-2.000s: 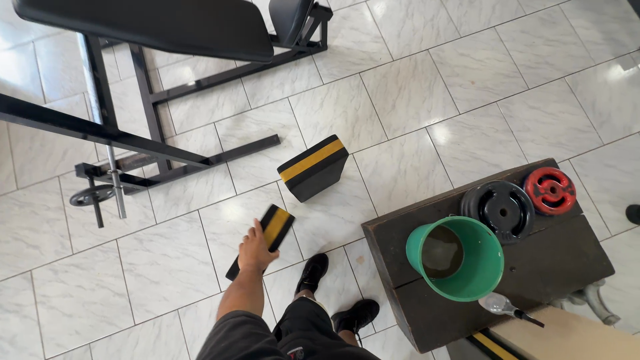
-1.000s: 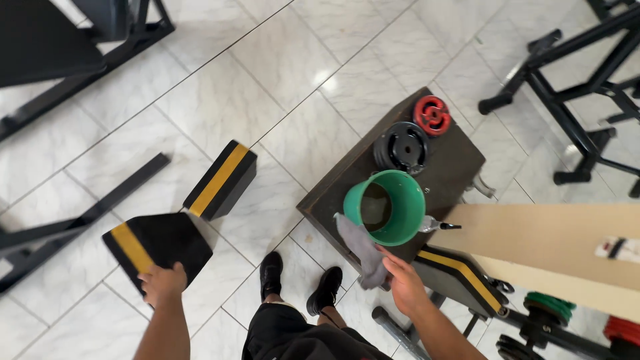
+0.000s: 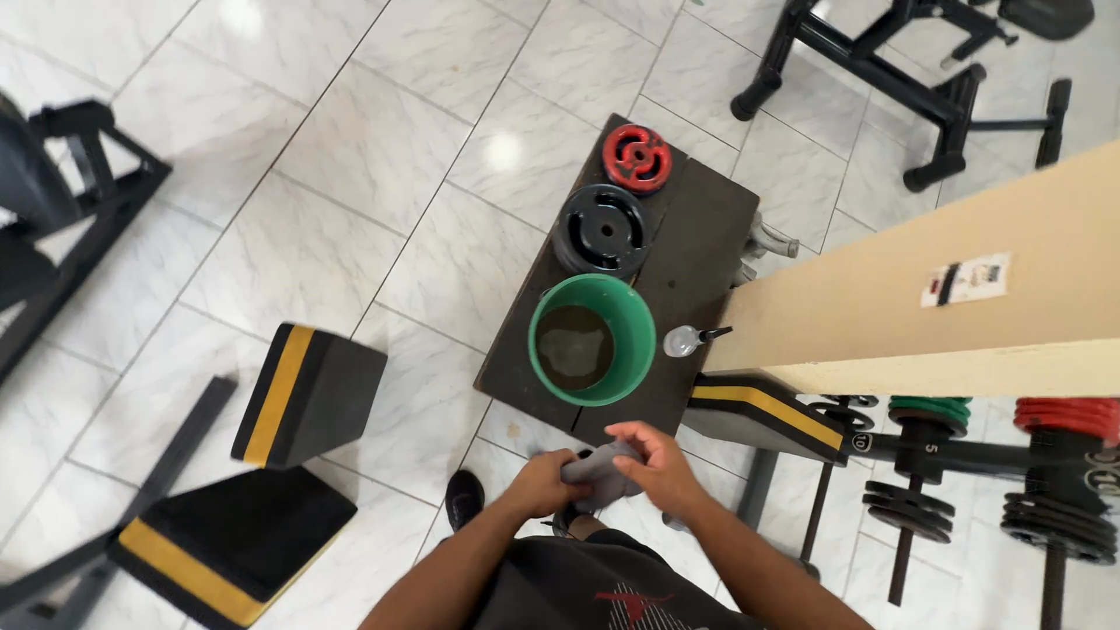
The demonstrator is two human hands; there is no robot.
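A grey cloth (image 3: 604, 477) is bunched between my two hands, just in front of my shirt. My left hand (image 3: 544, 483) grips its left end, and my right hand (image 3: 652, 464) holds the other end with the fingers curled round it. Beyond them a green bucket (image 3: 643, 337) with murky liquid stands on a dark wooden box (image 3: 700, 227). To the bucket's right lies a clear bottle with a black nozzle (image 3: 682, 341). Black weight plates (image 3: 604, 229) and a red weight plate (image 3: 637, 158) rest behind the bucket.
Two black and yellow step blocks (image 3: 337, 394) (image 3: 254, 534) are on the tiled floor at left, near a metal frame leg (image 3: 188, 437). Another such block (image 3: 761, 420) stands by the beige pillar (image 3: 875, 297). A plate rack (image 3: 971, 455) is at right, a black exercise machine (image 3: 866, 70) beyond.
My left hand has come off the step block, beside which it was a second ago, and is now on the cloth. The cloth has moved from the bucket's rim to in front of me. The view has swung right.
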